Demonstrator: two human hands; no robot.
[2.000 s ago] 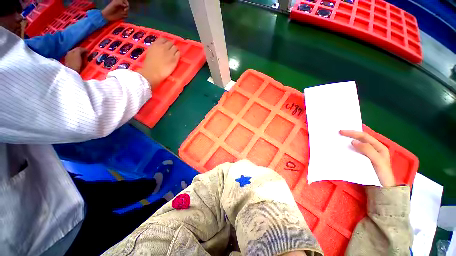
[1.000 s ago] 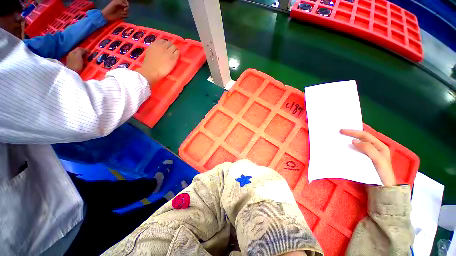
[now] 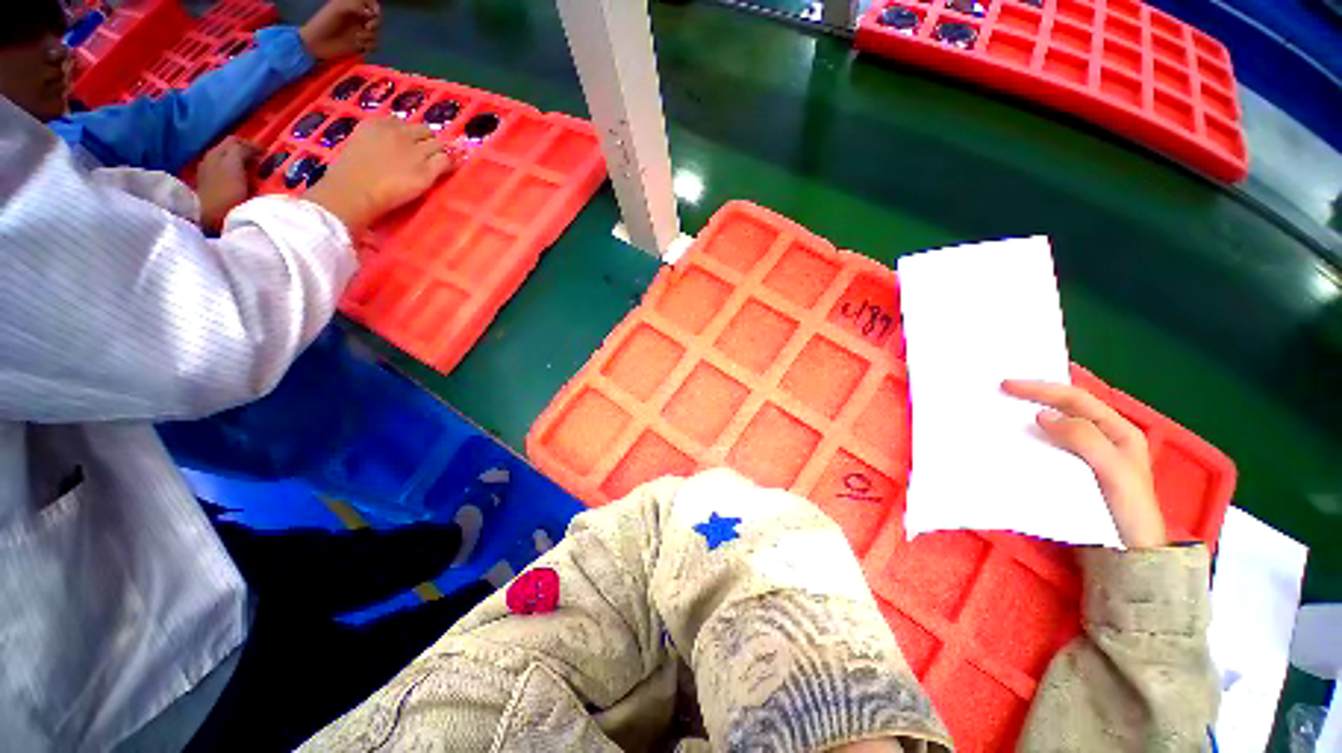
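A white sheet [image 3: 983, 390] lies over the right part of an orange-red compartment tray [image 3: 740, 368] with dark handwritten marks. The tray's visible pockets hold no parts. My right hand [image 3: 1096, 449] rests on the sheet's lower right with the fingers over its edge; the thumb is hidden. My left hand [image 3: 865, 746] is almost wholly cut off by the bottom edge; only a sliver shows past the striped cuff of the beige sleeve, and its fingers are hidden.
More white sheets [image 3: 1251, 618] lie right of the tray, with crumpled clear plastic [image 3: 1304, 725]. A white post [image 3: 621, 125] stands beyond the tray's left corner. A person in white handles a parts tray [image 3: 442, 302] at left. Another parts tray [image 3: 1082, 66] lies across the green surface [image 3: 780, 147].
The hand of the person in white has moved left over their tray, showing more pockets and a dark part at the top row. My hands, sheet and tray have not visibly moved.
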